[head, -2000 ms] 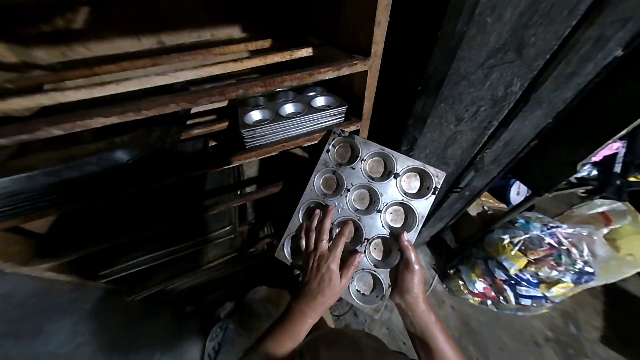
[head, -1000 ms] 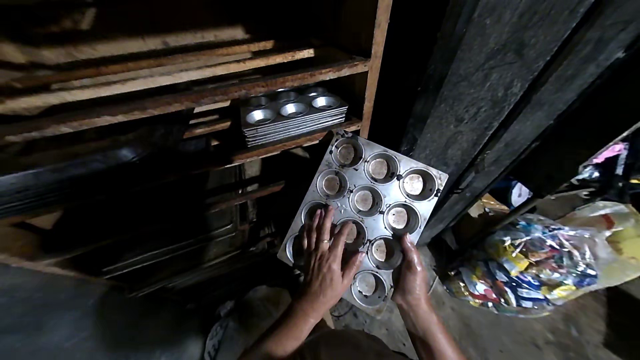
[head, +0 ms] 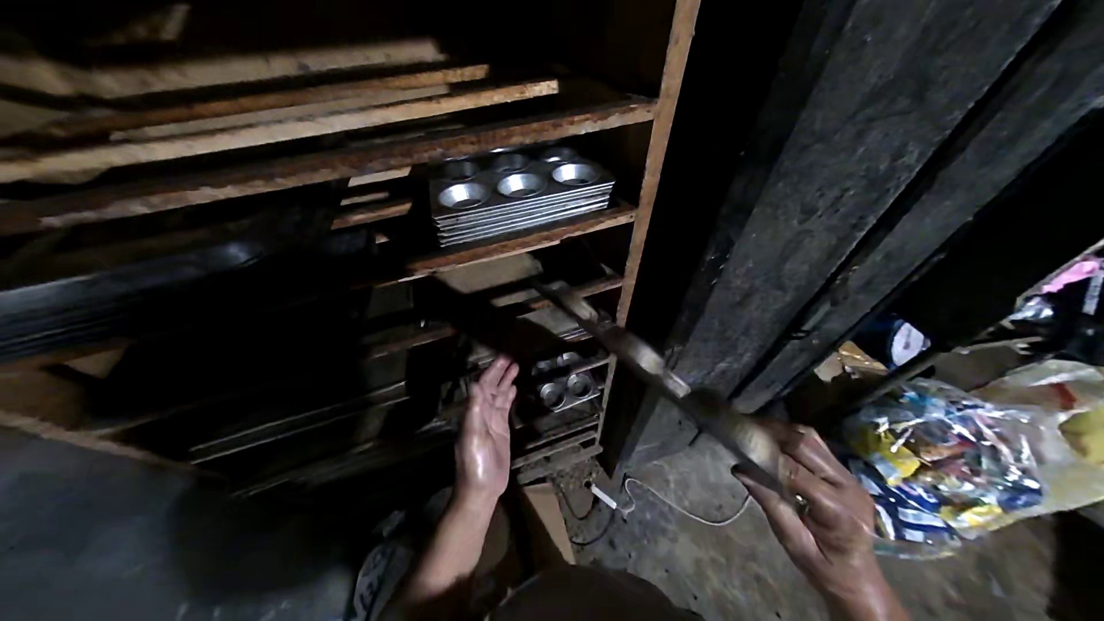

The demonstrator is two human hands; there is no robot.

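Note:
A metal muffin pan (head: 642, 358), blurred and turned nearly edge-on, slants from the lower shelves down to my right hand (head: 811, 492), which grips its near end between thumb and fingers. Left of the pan, my left hand (head: 490, 431) is raised, fingers extended together and palm facing the pan, without touching it. Beyond both hands, a stack of muffin pans (head: 523, 207) rests on a wooden shelf. More muffin pans (head: 567, 390) show lower in the rack, partly hidden behind the held one.
The wooden rack (head: 660, 155) has an upright beside a dark timber post (head: 828, 172). Dark flat trays (head: 112, 302) lie on the left shelves. At right, a clear plastic bag of colourful wrappers (head: 957, 466) sits on the floor. A white cord (head: 681, 513) lies below the post.
The muffin pan has turned from face-up to nearly edge-on. My left hand has come off it and stands apart on the left; my right hand has moved right, still gripping the pan.

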